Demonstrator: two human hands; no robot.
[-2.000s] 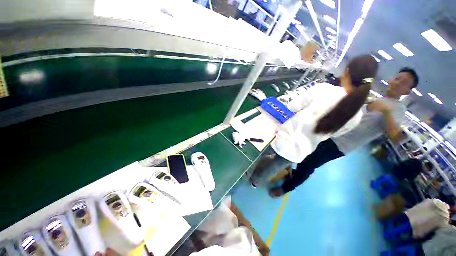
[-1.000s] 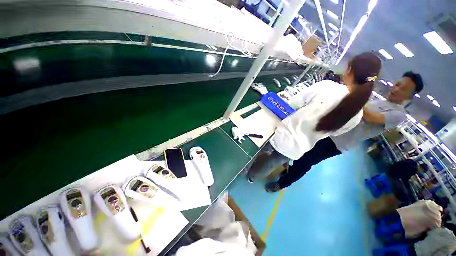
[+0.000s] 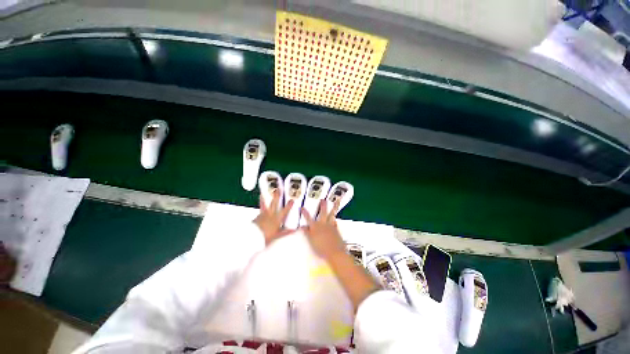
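Note:
Several white handsets with gold-brown panels stand side by side at the belt's near edge. My left hand (image 3: pixel 274 216) has its fingers spread over the two left ones, the far-left handset (image 3: pixel 271 184) and the one beside it (image 3: pixel 295 188). My right hand (image 3: pixel 323 227) has its fingers spread over the two right ones, a handset (image 3: pixel 317 189) and the rightmost handset (image 3: pixel 341 193). The fingers rest on their lower parts. White paper (image 3: pixel 221 231) lies under my forearms. Two slim upright shapes show at the bottom centre, too unclear to name.
Three handsets lie on the green belt (image 3: pixel 449 180) to the left. More handsets (image 3: pixel 414 275) lie right of my right arm, beside a phone (image 3: pixel 436 271) and a lone handset (image 3: pixel 472 308). A yellow red-dotted sheet (image 3: pixel 325 62) hangs above. Printed paper (image 3: pixel 41 221) and part of another person's hand show left.
The view has swung left from the aisle to the belt. Both hands are now in view on the row of handsets at the belt edge. The dotted sheet has come into view.

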